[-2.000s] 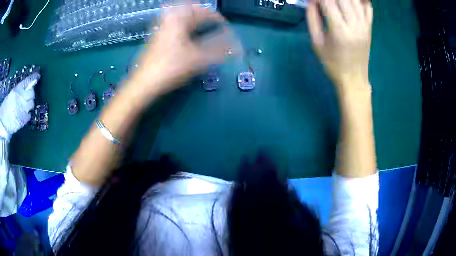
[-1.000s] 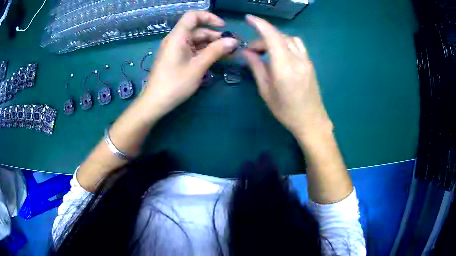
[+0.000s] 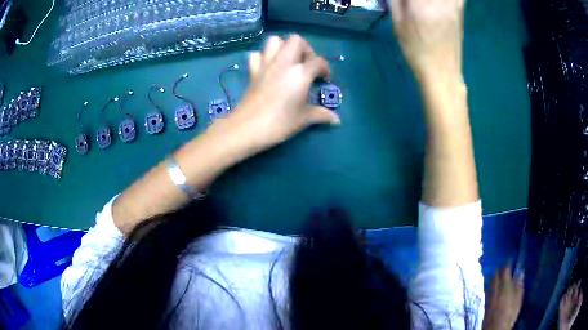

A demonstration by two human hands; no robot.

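Note:
Several small grey-purple square parts with round centres and thin leads lie in a row on the green mat, one of them (image 3: 184,116) left of my left hand. My left hand (image 3: 290,87) is over the mat, thumb and fingers apart around the left side of another wired square part (image 3: 331,96); whether it touches the part is unclear. That part's lead ends in a tiny white plug above it. My right hand (image 3: 429,26) is raised at the top edge, partly cut off and blurred; its fingertips are out of the picture.
Clear blister trays (image 3: 161,32) lie at the top left. A pale box with an open mechanism (image 3: 325,19) stands at the top centre. Grouped circuit boards (image 3: 32,156) lie at far left. Black blister trays (image 3: 559,97) stand at right. Another person's hand (image 3: 505,300) shows at lower right.
My hands were together at a small dark item; now they are apart. My right hand has moved up and right to the top edge. My left hand has moved down beside the wired part.

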